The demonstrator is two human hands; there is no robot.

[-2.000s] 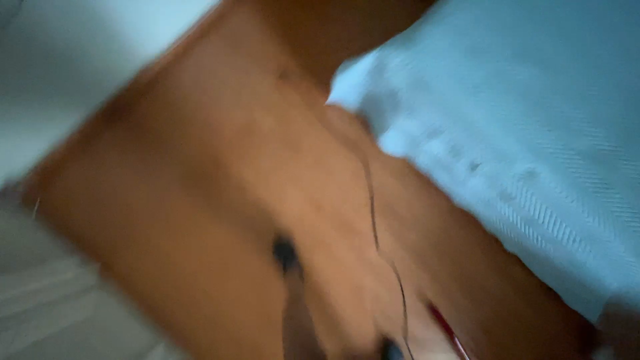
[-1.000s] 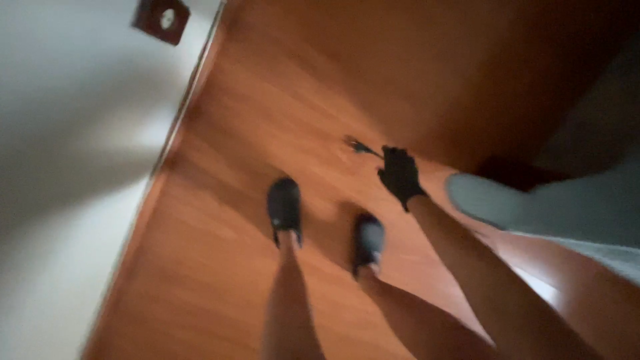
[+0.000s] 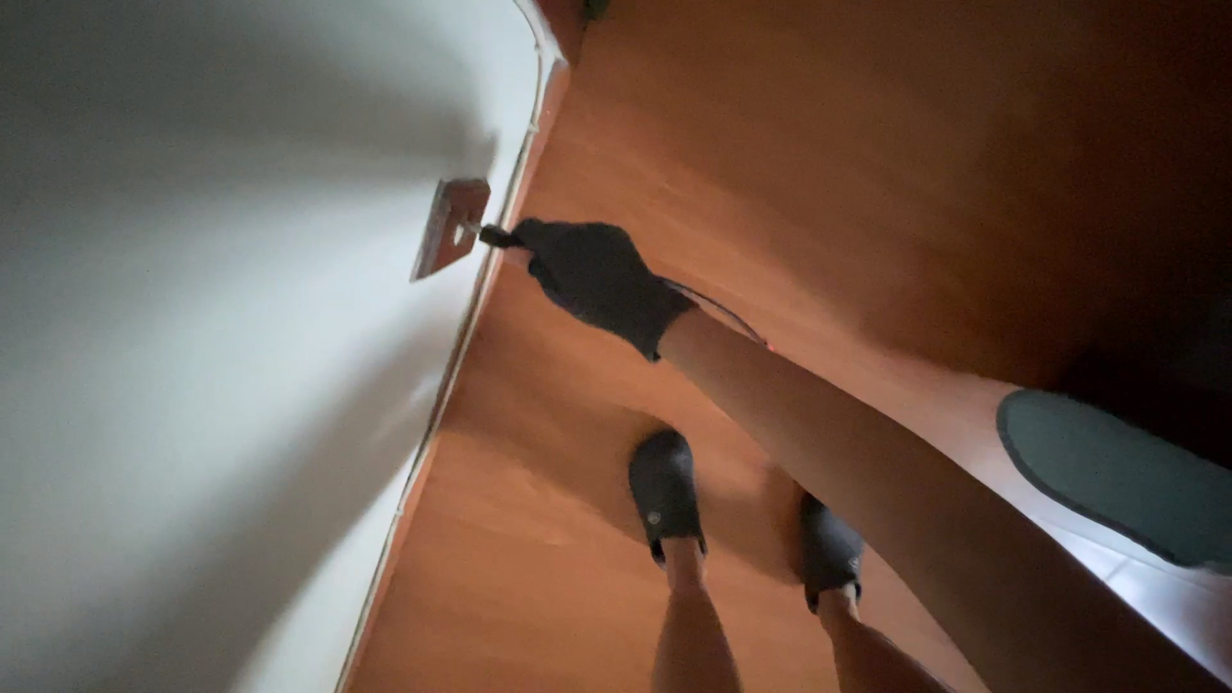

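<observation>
My right hand (image 3: 602,279), in a dark glove, reaches in from the lower right and grips a black power plug (image 3: 498,237) at its fingertips. The plug's prongs point at a brown-plated wall outlet (image 3: 467,204), low on the pale wall. They are at or very near the socket opening; whether they have entered it I cannot tell. A thin cord (image 3: 722,310) runs back from beneath the glove and passes behind my forearm. My left hand is out of view.
My feet wear dark clogs (image 3: 664,491) on the reddish-brown floor (image 3: 539,597). A thin cable or trim follows the baseboard (image 3: 462,337). To the right lies a grey-green rounded mat (image 3: 1116,481) beside pale tiles. A small dark object (image 3: 595,10) is at the top edge.
My right hand, out over the floor with the plug one second ago, has moved left to the wall outlet. The light-blue cloth seen two seconds ago is out of view.
</observation>
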